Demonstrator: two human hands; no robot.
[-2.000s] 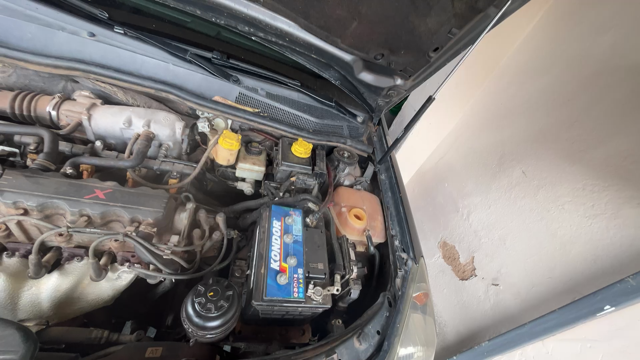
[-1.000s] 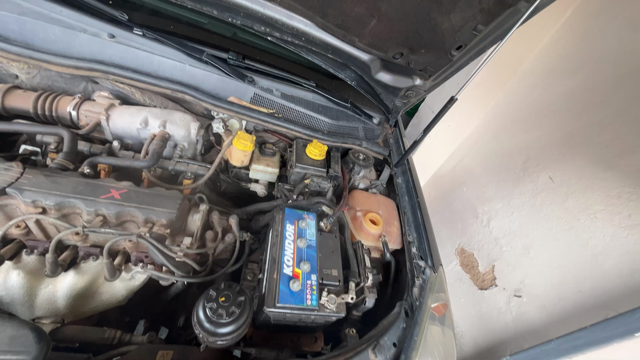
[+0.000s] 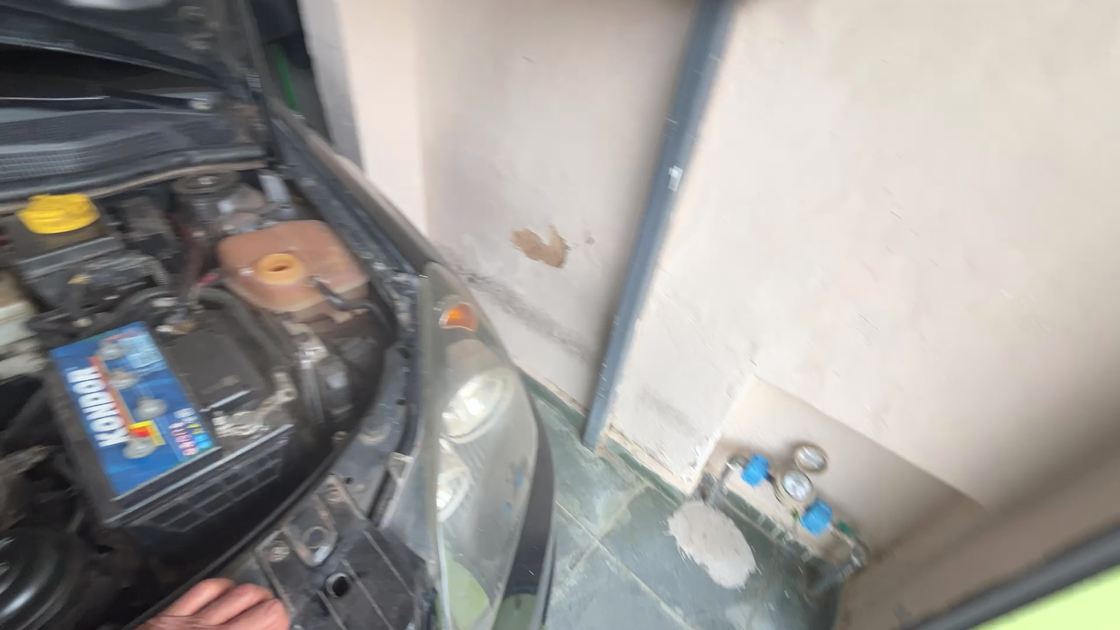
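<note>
At the bottom left, fingers of one hand [image 3: 223,605] rest at the front edge of the engine bay, beside the black front panel [image 3: 337,542]; most of that hand is cut off, and which hand it is cannot be told for certain. Above it sits the car battery [image 3: 131,407] with a blue label. Behind the battery stands the coolant expansion tank [image 3: 302,258], its filler neck uncapped. A yellow reservoir cap [image 3: 59,213] is at the upper left. The headlight [image 3: 481,437] lies to the right of the fingers.
The raised hood [image 3: 131,35] is at the upper left. A pale wall [image 3: 875,219] with a grey-blue post [image 3: 652,219] stands right of the car. Round gauges [image 3: 796,486] and blue-handled valves [image 3: 817,517] are low by the wall, above the green tiled floor [image 3: 630,542].
The view has swung far to the right and closer to the battery. Fingers now show at the bottom edge; no hand showed before. The gauges and floor have come into view.
</note>
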